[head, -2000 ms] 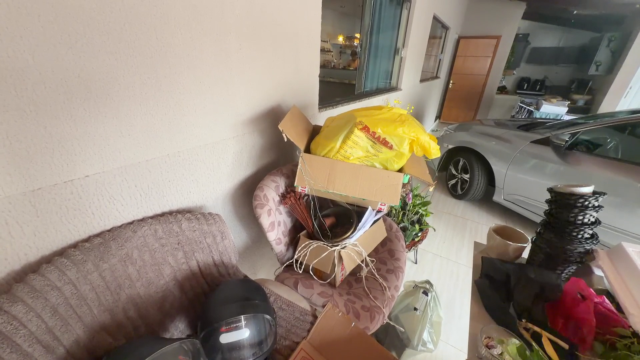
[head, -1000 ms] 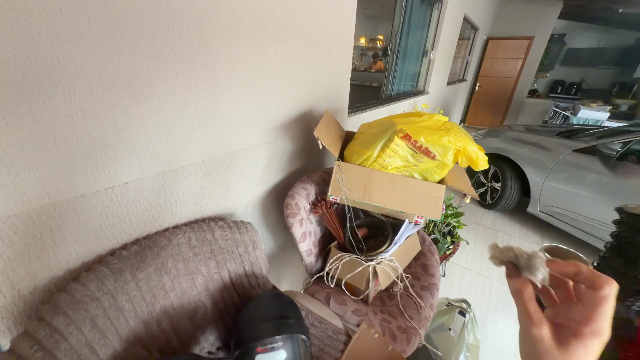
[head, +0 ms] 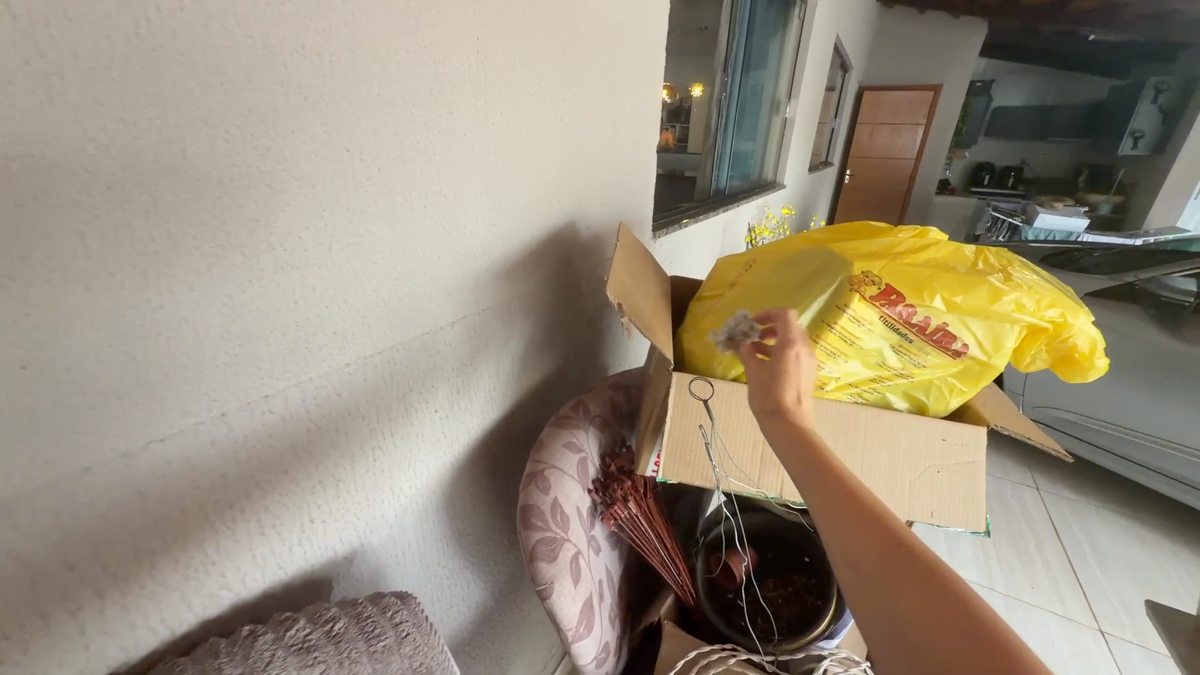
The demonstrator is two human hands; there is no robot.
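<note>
My right hand pinches a small greyish, fluffy wad between its fingertips. It is held in front of a full yellow plastic bag, over the near side of an open cardboard box in which the bag lies. Thin wires with a looped end hang down the box's front. Below the box is a dark round pot with brown matter inside, and a bundle of reddish-brown sticks lies to its left. My left hand is out of view.
A leaf-patterned armchair bears the boxes, close to the textured wall. A grey ribbed sofa cover is at the bottom left. White cord lies at the bottom edge. To the right stands a silver car on the tiled floor.
My right hand, out of view two seconds ago, was at the right with the greyish wad one second ago. It is now in front of the yellow bag. The view has come nearer the box.
</note>
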